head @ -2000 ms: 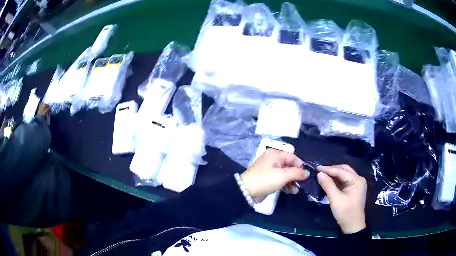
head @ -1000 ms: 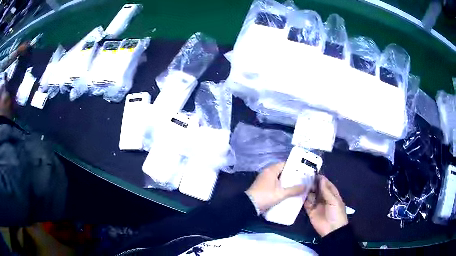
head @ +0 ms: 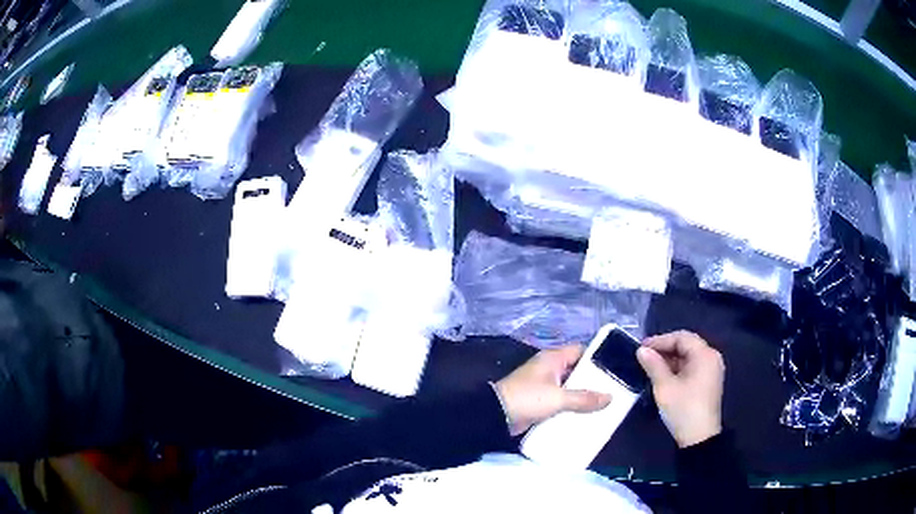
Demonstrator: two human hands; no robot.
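A white power bank (head: 578,427) with a dark display window near its upper end lies tilted in my left hand (head: 547,390), near the bench's front edge. My left thumb rests on its white face and the fingers go behind it. My right hand (head: 688,387) pinches with thumb and forefinger at the right edge of the dark window; whether it holds a thin film there is hard to tell. Just beyond lie a small white pad (head: 627,251) and flat clear poly bags (head: 522,291).
Bagged devices (head: 643,141) form a wide white row beyond my hands. Loose and bagged power banks (head: 256,236) lie left of centre. Yellow-marked bagged devices (head: 206,125) are at far left. Glossy black film pieces (head: 834,341) heap at right. A person's dark sleeve (head: 55,351) is at left.
The power bank's end now shows a large dark window where a small dark slot marking showed before. My right hand has moved up to the window's edge. The view has shifted slightly.
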